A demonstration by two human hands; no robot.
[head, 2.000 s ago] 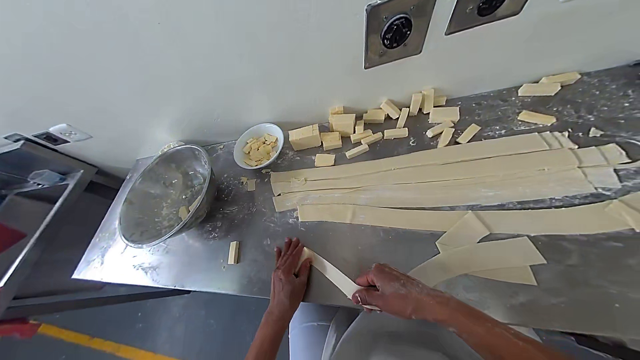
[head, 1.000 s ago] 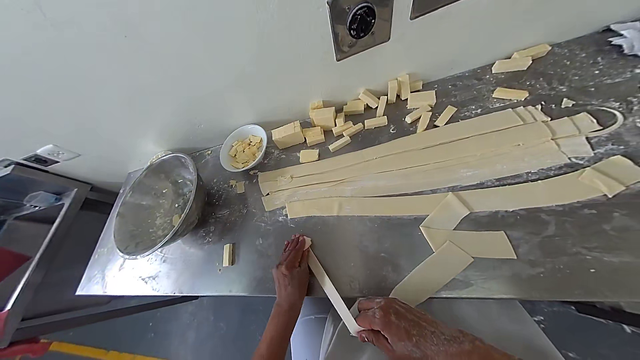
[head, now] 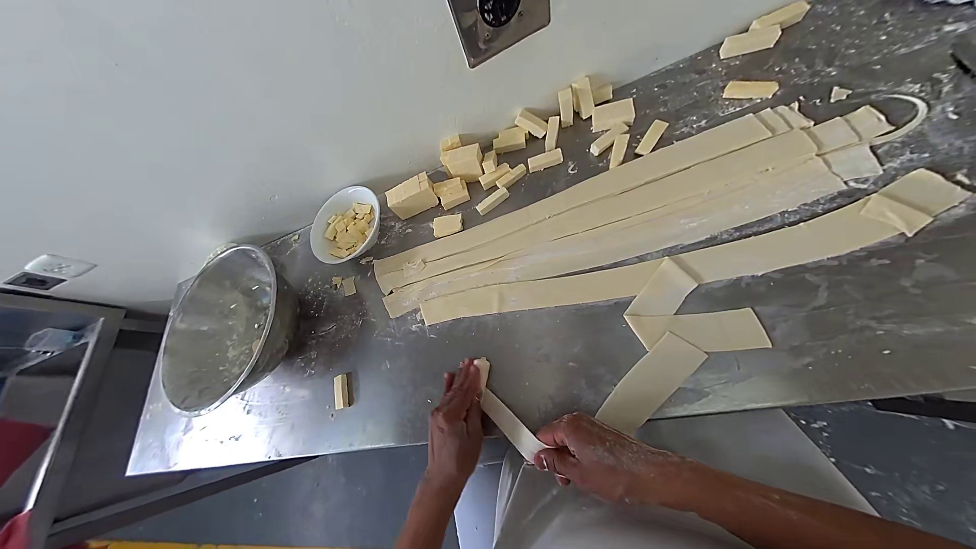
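My left hand [head: 457, 419] rests on the steel table near its front edge, fingers against the upper end of a narrow dough strip [head: 509, 422]; whether it grips the strip I cannot tell. The strip's lower end is pinched in my right hand [head: 579, 457], at the table edge. Folded pieces of dough [head: 659, 374] lie just right of that hand. Behind them long flat dough strips [head: 610, 198] run side by side up to the right. A single cheese stick [head: 341, 391] lies left of my left hand.
A large steel bowl [head: 221, 332] stands at the left end of the steel table [head: 396, 404]. Near the wall are a white bowl [head: 316, 229] of cheese pieces and several cheese blocks and sticks [head: 463, 162]. More sticks [head: 750, 90] lie at the far right.
The view has shifted. The loose dough right of my right hand lies in a different fold than two seconds ago. Both hands stay at the narrow strip.
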